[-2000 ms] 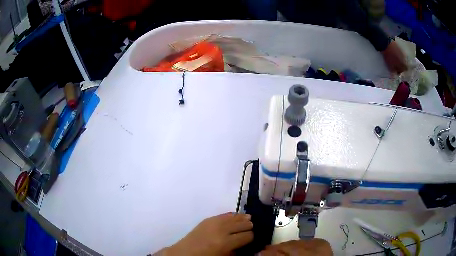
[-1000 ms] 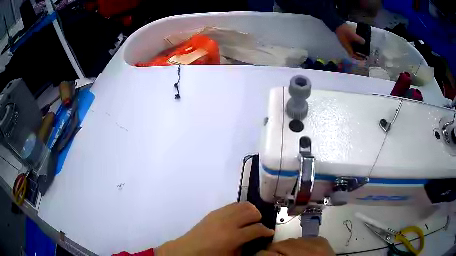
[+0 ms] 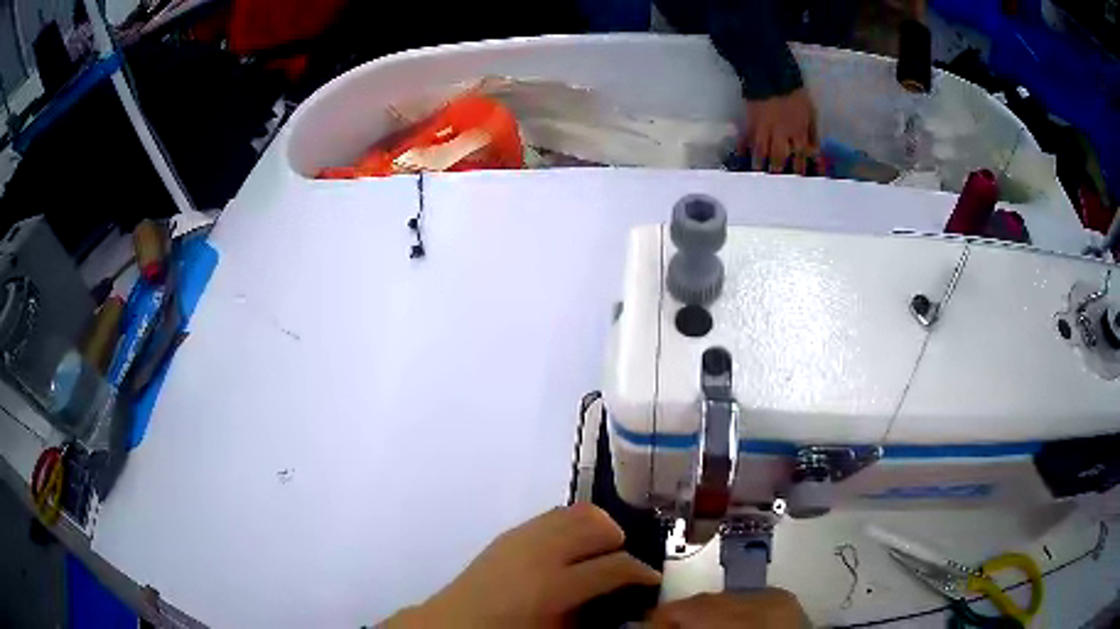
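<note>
A black fabric piece (image 3: 633,538) lies under and left of the head of the white sewing machine (image 3: 786,356). My left hand (image 3: 540,571) rests on the fabric from the left, fingers bent over its edge. My right hand (image 3: 731,611) is cut off by the bottom edge and lies at the fabric's near end; its fingertips are hidden, so its grip cannot be told. The grey attachment (image 3: 746,559) stands right of the needle area. The needle is too small to make out.
Scissors (image 3: 964,578) lie right of the machine's needle area. A white trough (image 3: 614,55) behind holds an orange bag (image 3: 473,135) and scraps. Another person's hand (image 3: 781,127) reaches into it. Dark red spools (image 3: 974,203) stand at back right. Tools on a blue sheet (image 3: 184,295) lie left.
The other person's hand has moved left along the trough, and the dark item it was near now shows farther back right. The view has shifted slightly. My hands stay at the fabric.
</note>
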